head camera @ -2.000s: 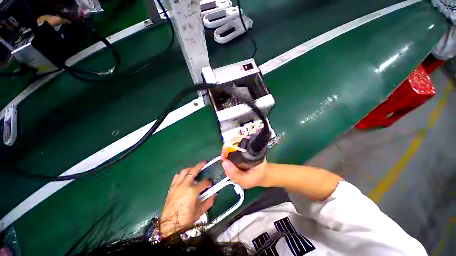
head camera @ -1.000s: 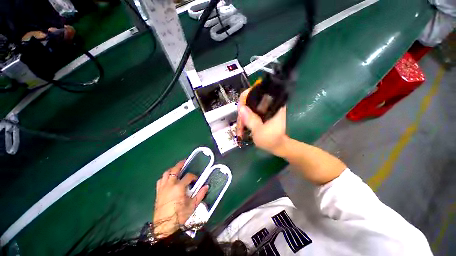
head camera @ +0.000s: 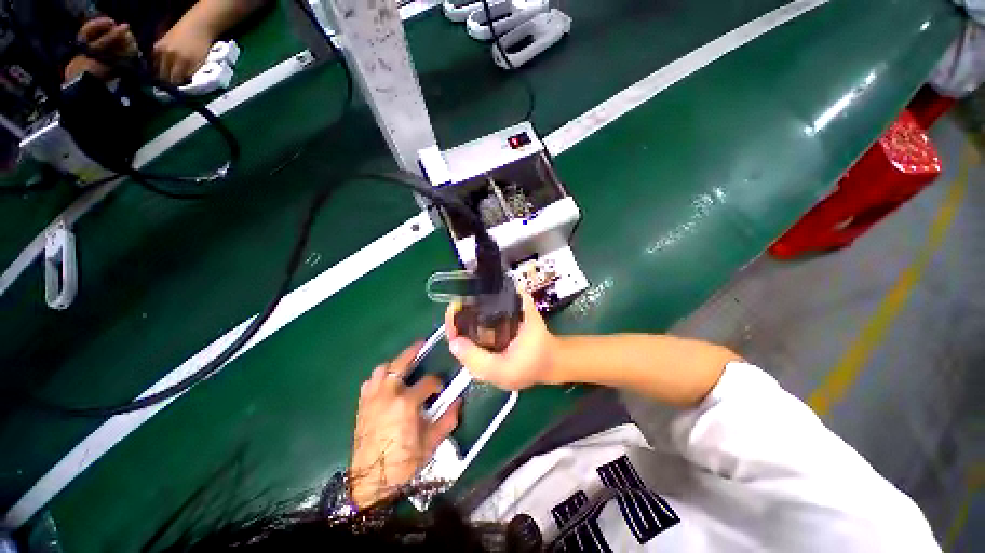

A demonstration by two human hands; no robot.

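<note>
My right hand (head camera: 506,351) is closed around the black electric screwdriver (head camera: 488,313), which stands over the far end of the white plastic housings; its tip is hidden. My left hand (head camera: 395,423) lies on the housings, fingers over their left side. One housing (head camera: 495,432) shows as a long white loop to the right of my left fingers; another lies beside it, partly covered by the hands. The white screw feeder (head camera: 499,164) stands just beyond the screwdriver, with a heap of screws (head camera: 508,204) in its tray.
A grey-white upright (head camera: 380,81) stands behind the feeder. The black power cord (head camera: 292,270) curves across the left. More housings (head camera: 531,39) lie at the back and one (head camera: 62,266) at far left. Another person's hands (head camera: 181,52) hold a white part. A red stool (head camera: 864,189) is at right.
Since one second ago, my right hand has brought the screwdriver from beside the feeder back over the housings. My left hand stays on them. Another person's hands and a white part now show at upper left.
</note>
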